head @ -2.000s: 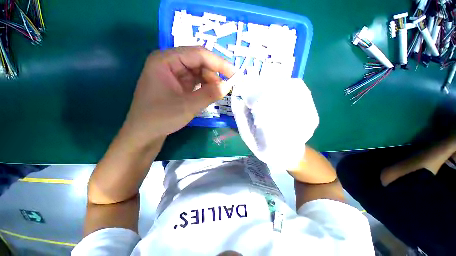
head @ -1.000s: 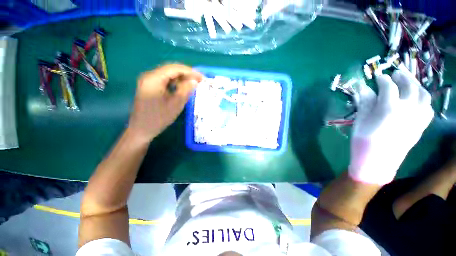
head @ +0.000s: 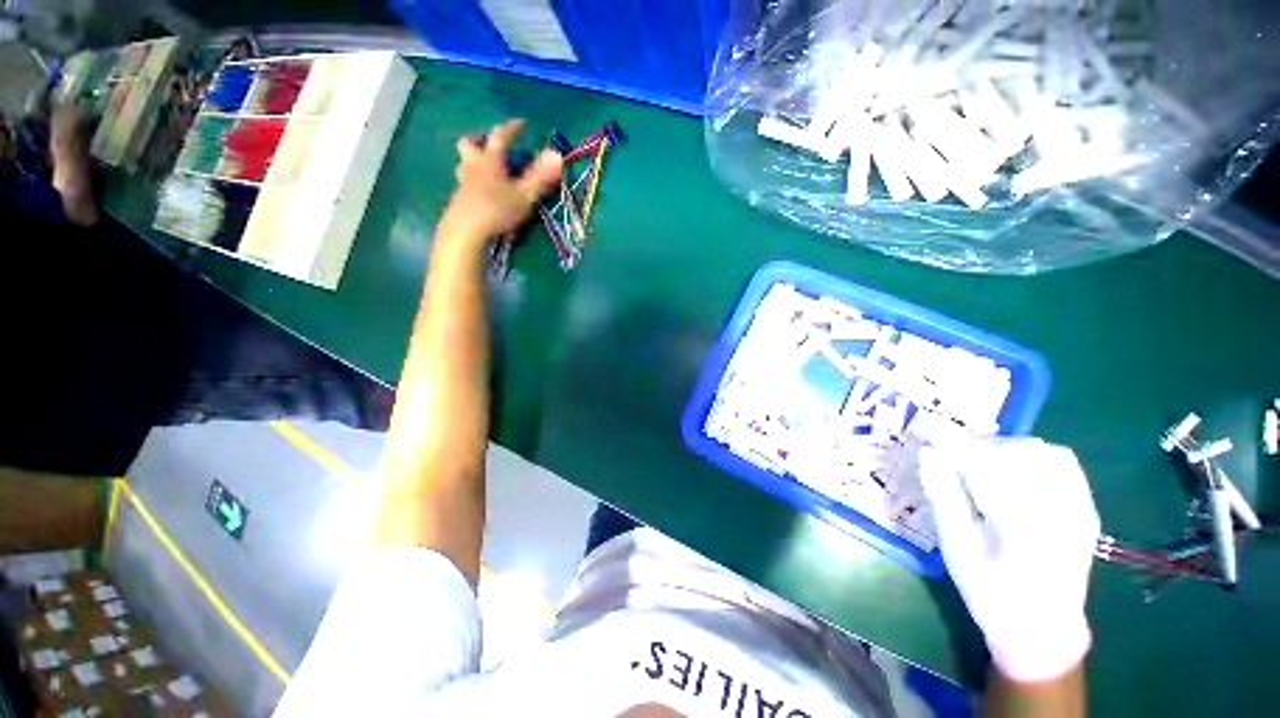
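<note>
My bare left hand is over the unfinished wire harnesses at the upper left of the bench, its fingers apart; whether it touches a harness is unclear. My gloved right hand reaches down over the near right corner of the blue tray, fingertips at the small white plastic pieces; its fingertips are washed out by glare, so a held piece cannot be made out. Finished assemblies with white tubes and wires lie right of the glove.
A large clear plastic bag of white sleeves stands behind the tray. A blue bin is at the bench's back. A compartment box with coloured contents is at the far left. Another person's hand and dark clothing show at the left edge.
The view has turned left. My right hand has moved from the finished assemblies to the tray. My left hand has moved from beside the tray to the unfinished harnesses and opened.
</note>
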